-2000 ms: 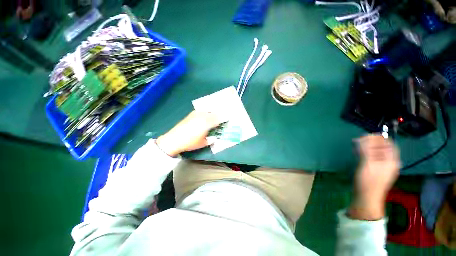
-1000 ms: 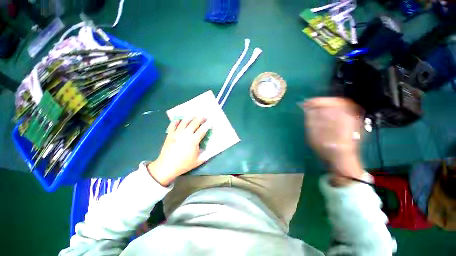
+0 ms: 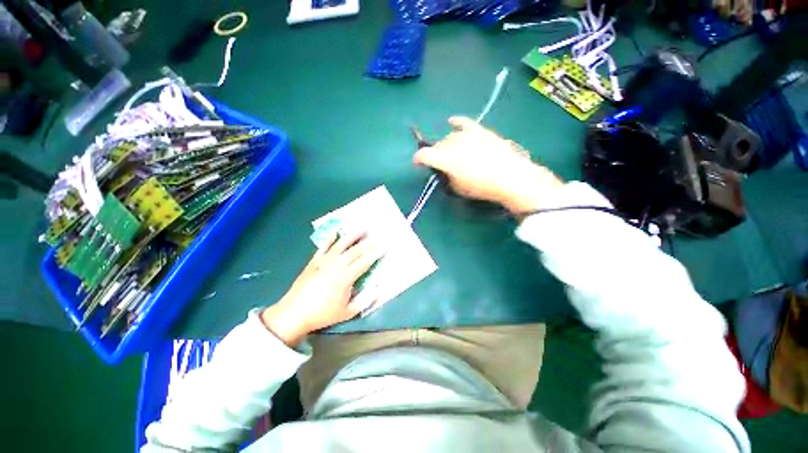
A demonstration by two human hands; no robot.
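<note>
An off-white pad (image 3: 403, 252) lies on the green bench in front of me. My left hand (image 3: 330, 281) lies on its left part, fingers spread over a green circuit board (image 3: 326, 232) that shows only at its edges. White leads (image 3: 424, 198) run from the pad's top corner up under my right hand; an end (image 3: 498, 88) shows beyond it. My right hand (image 3: 470, 166) is above the leads with a small dark pointed tool (image 3: 420, 139) at its fingertips, its type unclear.
A blue bin (image 3: 208, 243) heaped with boards and white leads stands left. Yellow-green boards (image 3: 571, 86) lie upper right beside black boxy equipment (image 3: 709, 186). A blue bundle (image 3: 397, 51) and a pale ring (image 3: 230, 24) lie at the back. A lower blue tray (image 3: 155, 389) shows lower left.
My right hand has moved from the equipment on the right to the leads above the pad. My left hand stays on the pad. The round roll is now hidden around my right hand and arm.
</note>
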